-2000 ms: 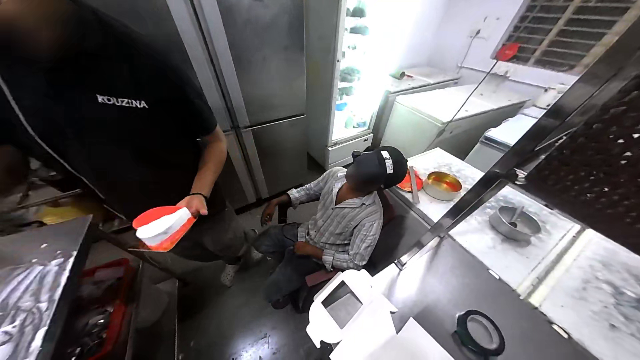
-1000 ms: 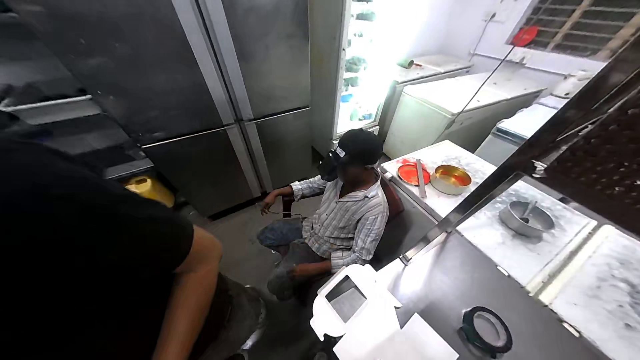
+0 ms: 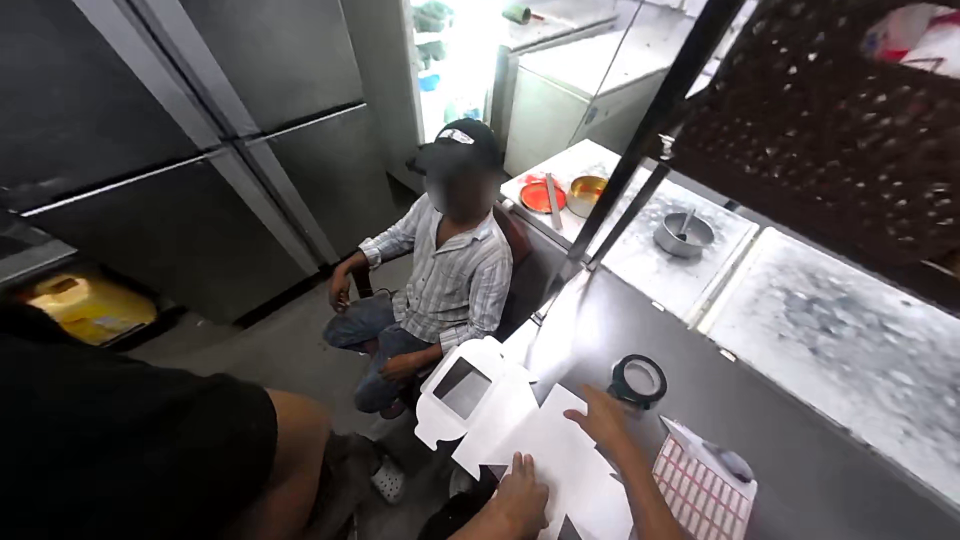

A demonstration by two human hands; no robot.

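Observation:
An unfolded white cardboard box with a window cut in its lid lies at the edge of the steel counter. On its lower middle rests my left hand, palm down with the fingers extended. My right hand is over the box's upper right part, thumb and fingers apart, nothing between them. Just beyond it lies a roll of dark green tape on the counter. To the right of my right forearm is a sheet of red-and-white labels.
A person in a checked shirt sits beyond the counter's left edge. Another person in black stands close at left. A metal bowl, a pan of orange liquid and a red-smeared disc sit on the white surface behind.
Both my hands have come into view over the cardboard. The seated person's head has turned. The person in black, earlier holding a red and white item, has moved lower in view.

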